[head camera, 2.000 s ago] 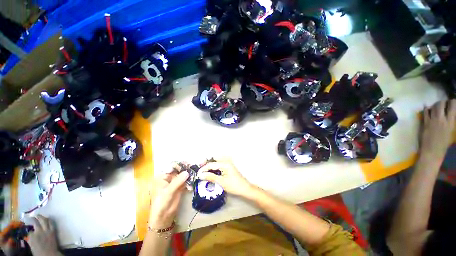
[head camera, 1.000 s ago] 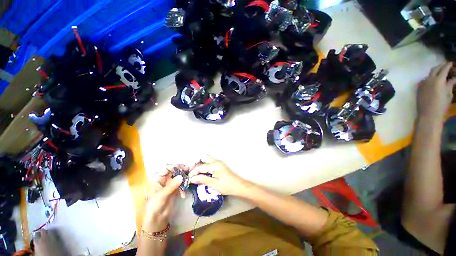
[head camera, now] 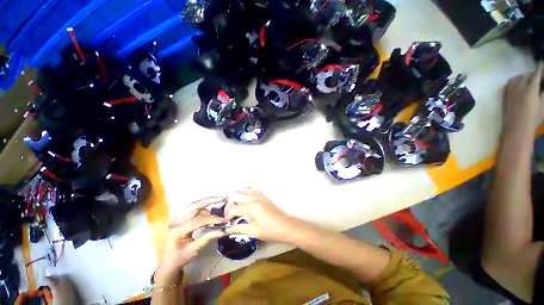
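A black round housing (head camera: 237, 246) with a pale ring inside lies at the bench's front edge, under my fingers. My left hand (head camera: 194, 229) reaches over it from the left, with its fingers around a small dark module (head camera: 218, 211) just above the housing. My right hand (head camera: 253, 215) comes from the right and its fingertips meet those of my left hand at the module and the housing's upper rim. The fingers hide most of the module. A thin wire hangs from the housing at its lower left.
Black housings with red wires are piled at the left (head camera: 77, 152) and at the back centre and right (head camera: 280, 95). A blue tray (head camera: 101, 24) stands behind. Another person's arm (head camera: 507, 179) is at the right. A red stool (head camera: 411, 235) is below the bench.
My left hand has spread and moved over the housing, covering more of it. Both hands are closer together over the module. The view has shifted, so the piles appear further left.
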